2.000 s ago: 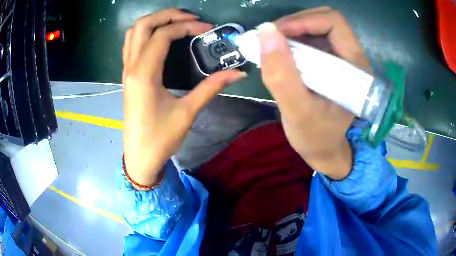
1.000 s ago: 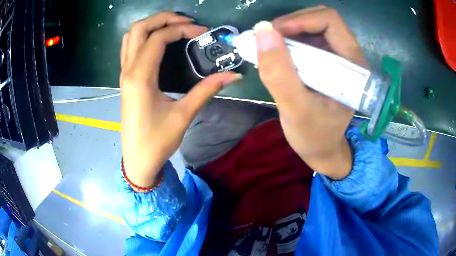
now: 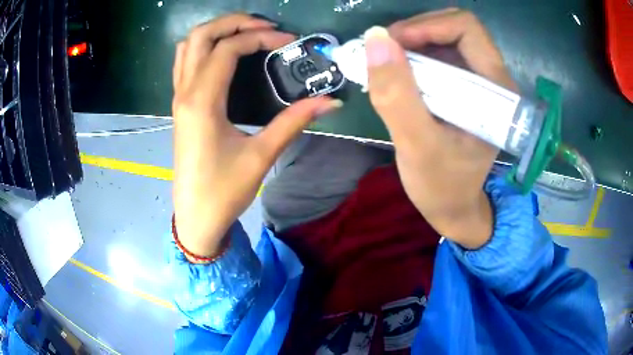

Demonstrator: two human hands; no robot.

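Observation:
My left hand [image 3: 222, 132] holds the small black housing [image 3: 304, 69] between its fingers at the top edge and its thumb below. The open side faces up, showing a pale rim and white or silver shapes inside. My right hand [image 3: 434, 132] holds the white dispensing syringe [image 3: 461, 104] like a pen, thumb on top. Its blue-hubbed needle [image 3: 325, 50] is at the upper right inside the housing; the tip itself is too small to make out. The green adapter [image 3: 541, 135] is at the syringe's rear, with a clear hose [image 3: 579, 177] curving from it.
The green bench [image 3: 333, 132] spans the top, with whitish flakes at its far side. Stacked black blister trays [image 3: 38, 104] stand at the left, near a small red light [image 3: 78, 49]. A red tray [image 3: 621, 45] is at the upper right. Grey floor with yellow lines lies below.
Both hands, with the housing and syringe, have moved slightly right since one second ago. The needle remains over the housing's upper right part. Both grips are unchanged.

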